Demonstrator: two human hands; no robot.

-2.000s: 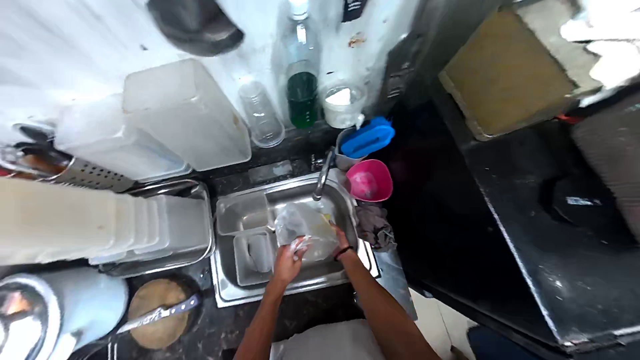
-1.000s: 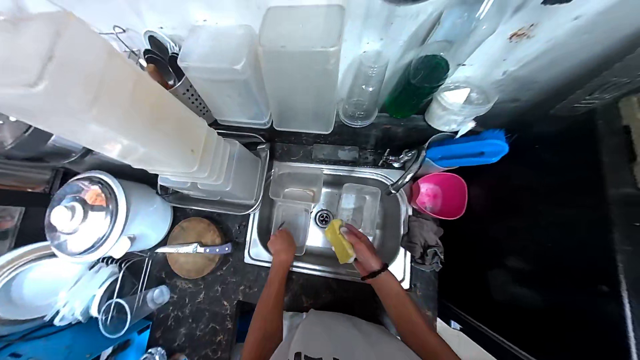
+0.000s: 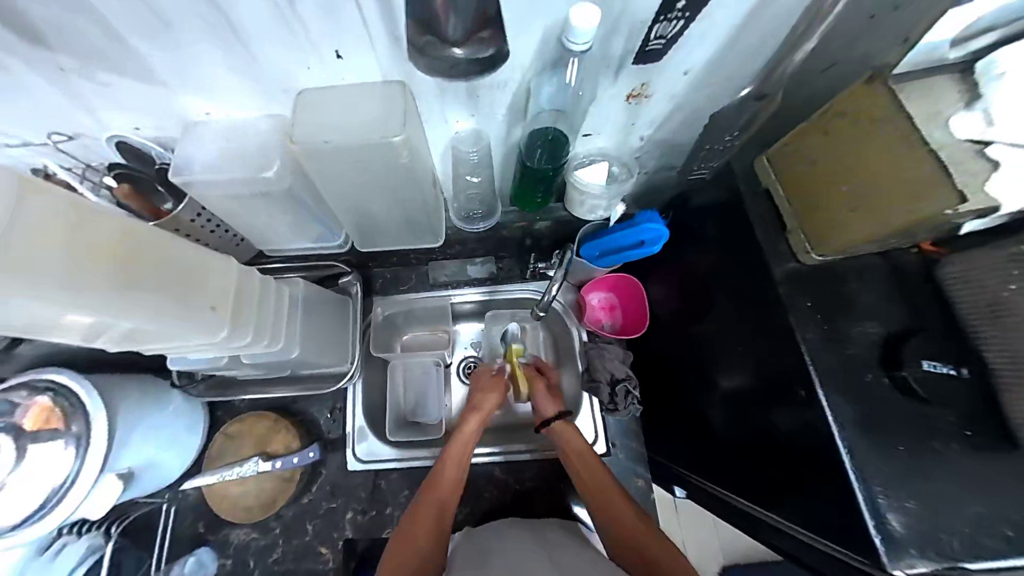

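Over the right half of the steel sink (image 3: pixel 472 459), my left hand (image 3: pixel 486 390) and my right hand (image 3: pixel 544 386) are close together. My right hand is closed on a yellow sponge (image 3: pixel 518 380). A metal spoon (image 3: pixel 510 334) sticks up past the sponge, its handle end running toward my left hand's fingers. Beneath them lies a clear plastic container (image 3: pixel 538 340). Two more plastic containers, an upper one (image 3: pixel 410 314) and a lower one (image 3: pixel 404 404), stand in the sink's left half. The faucet (image 3: pixel 552 288) reaches over the basin's back right.
A pink bowl (image 3: pixel 632 306) and a grey cloth (image 3: pixel 612 380) sit right of the sink. Left are a knife (image 3: pixel 252 468) on a round wooden board (image 3: pixel 254 432), stacked containers (image 3: pixel 216 304) and a large pot (image 3: pixel 160 428). Bottles and tall containers line the wall.
My left hand has left the container in the sink's left half and come beside my right hand. A spoon now shows with the sponge. The view has shifted.
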